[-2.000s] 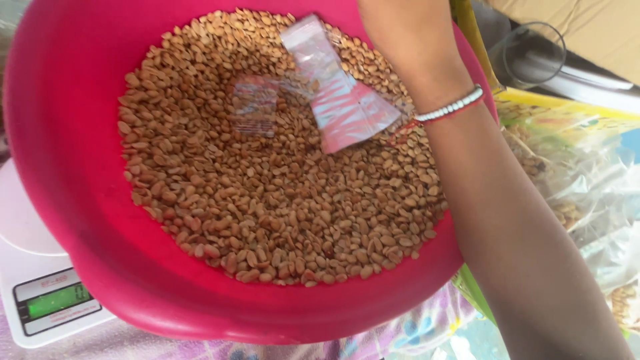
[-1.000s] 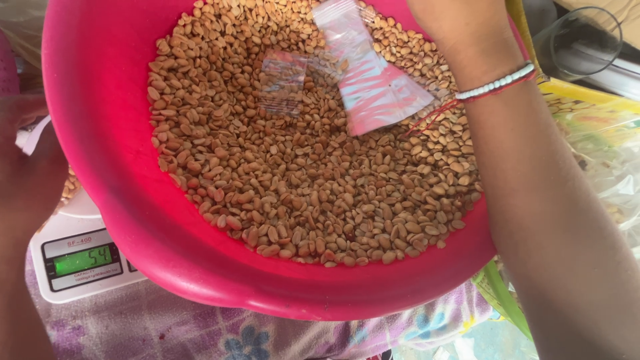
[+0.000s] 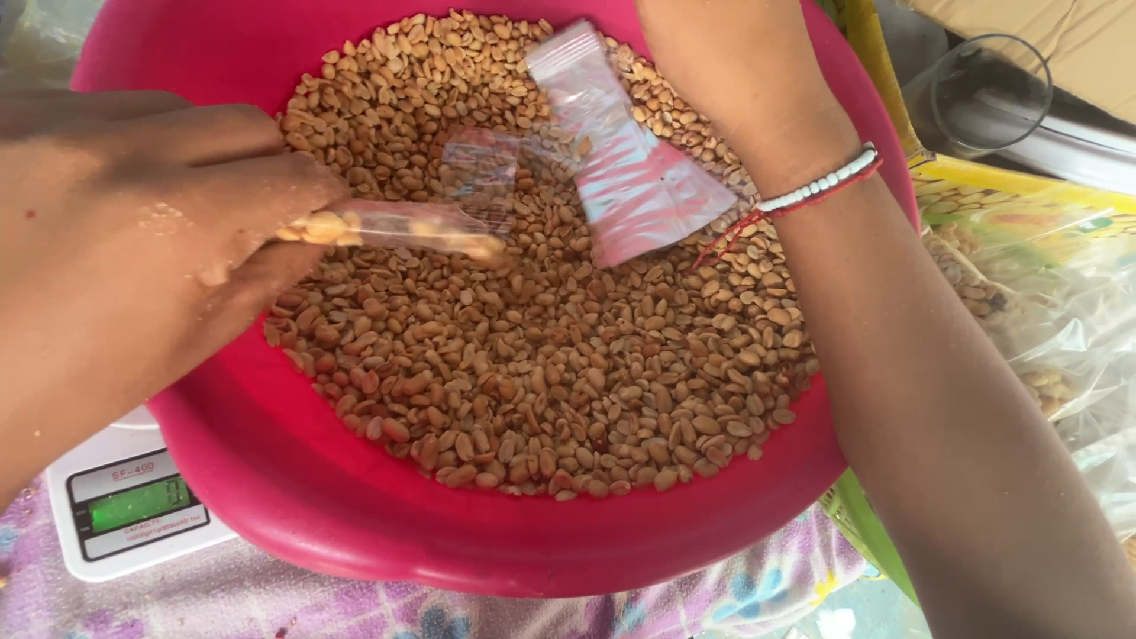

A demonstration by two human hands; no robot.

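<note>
A pink plastic basin (image 3: 497,550) holds a layer of shelled peanuts (image 3: 532,382). My left hand (image 3: 169,240) reaches over the basin's left side, its fingers closed on a small clear plastic bag with peanuts (image 3: 408,229), tilted over the heap. My right hand (image 3: 741,80) is at the far right side of the basin; its fingers are cut off by the top edge, so its grip is hidden. Between the hands, a stack of empty zip bags (image 3: 639,177) and another small clear bag (image 3: 482,173) lie on the peanuts.
A white digital kitchen scale (image 3: 209,532) stands at the basin's lower left on a patterned purple cloth (image 3: 328,612). To the right are a drinking glass (image 3: 991,93), a yellow-edged box (image 3: 1029,191) and large clear plastic bags (image 3: 1083,337) with peanuts inside.
My left hand has come from beside the scale to over the basin with the bag in it. The scale's display has changed. My right hand stays near the basin's far right side.
</note>
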